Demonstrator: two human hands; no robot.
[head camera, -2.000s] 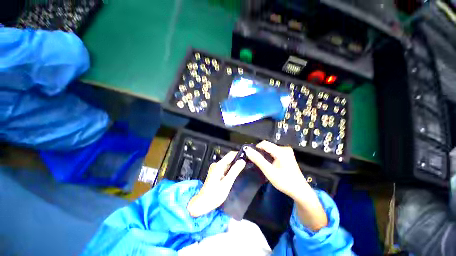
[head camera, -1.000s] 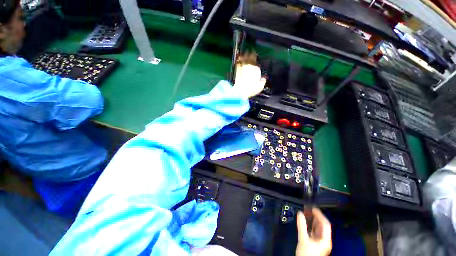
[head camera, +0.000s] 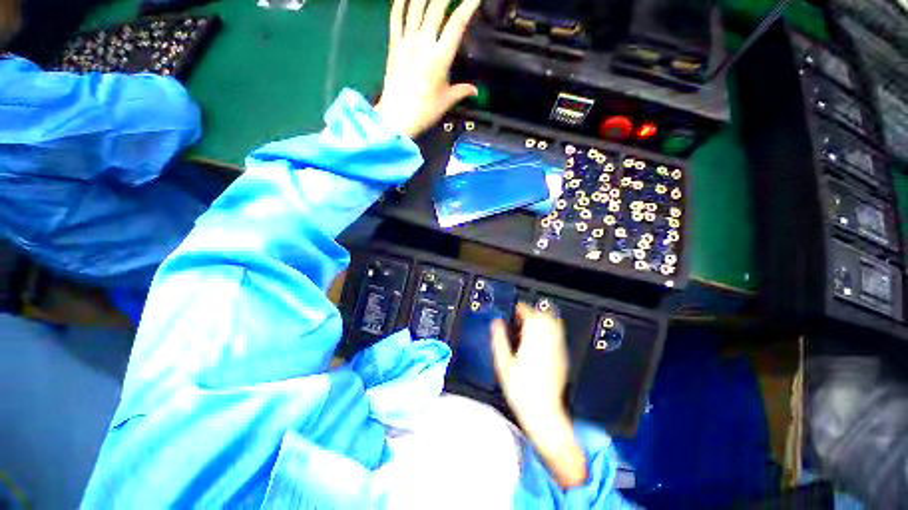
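Observation:
My left hand (head camera: 423, 70) is open and empty, fingers spread, beside the left end of the press (head camera: 637, 100). My right hand (head camera: 535, 364) is blurred, low over the fourth slot of the work tray (head camera: 652, 371); its grip is unclear. The tray's two left slots hold open phones with white-printed batteries (head camera: 378, 304). The other slots show plain dark phones with ringed camera pieces, one at the right (head camera: 609, 364); my right hand partly hides the fourth. The parts tray (head camera: 498, 246) lies beyond, with many ringed lens covers (head camera: 637, 214) and shiny blue sheets (head camera: 493, 194).
Stacked phone trays (head camera: 796, 199) stand at the right of the green bench (head camera: 279, 80). A neighbour's blue sleeve (head camera: 95, 110) is at the left, near another tray of ringed pieces (head camera: 139, 45). A grey sleeve (head camera: 861, 418) shows at lower right. My left sleeve covers part of the parts tray.
My left hand has opened and moved left from the press. My right hand has moved left over the work tray; the dark phone it held up is no longer raised. The view has tilted down.

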